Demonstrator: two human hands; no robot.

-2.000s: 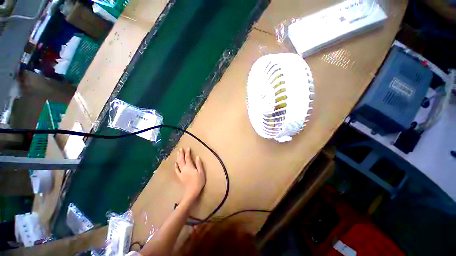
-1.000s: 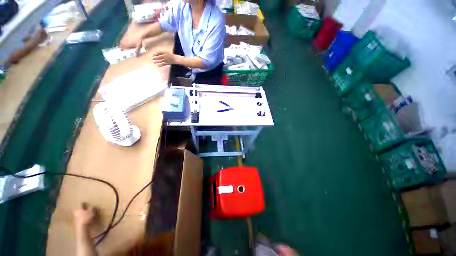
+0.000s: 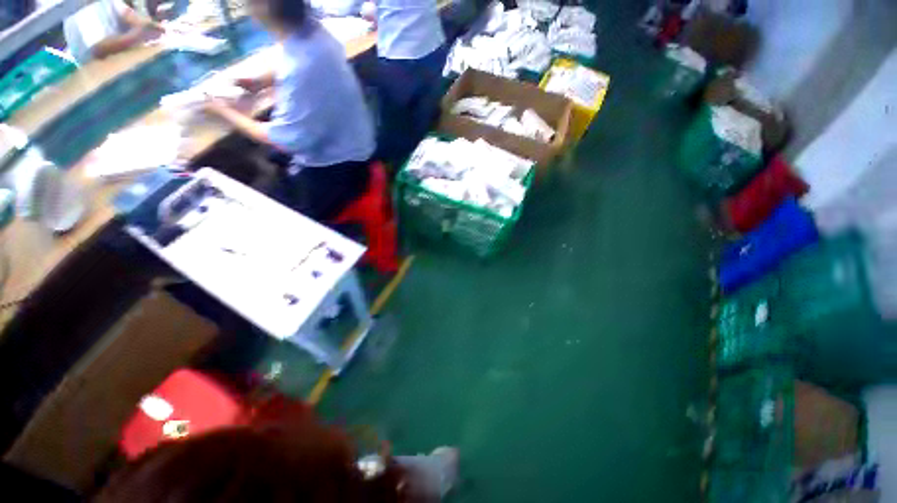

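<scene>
Neither of my hands can be made out. A pale blurred shape shows at the bottom edge, right of the dark reddish hair; I cannot tell what it is. Nearest in front are a red stool [image 3: 187, 413] with a white patch on its seat, and a white table [image 3: 246, 251] with the blue-grey sealer box [image 3: 152, 192] at its left end. The white desk fan [image 3: 47, 192] stands on the brown bench at the left. White boxes [image 3: 138, 150] lie on the bench behind it. The picture is blurred.
A seated person [image 3: 320, 103] works at the bench, with others beyond. A green crate [image 3: 457, 221] full of white items, a brown carton [image 3: 507, 118] and a yellow crate [image 3: 580, 88] stand behind. Blue [image 3: 772, 246], red and green crates line the right wall. Green floor lies between.
The view has swung right and up, away from the bench and belt. My left hand and the looping black cord have left the picture. The stool and white table now sit further left.
</scene>
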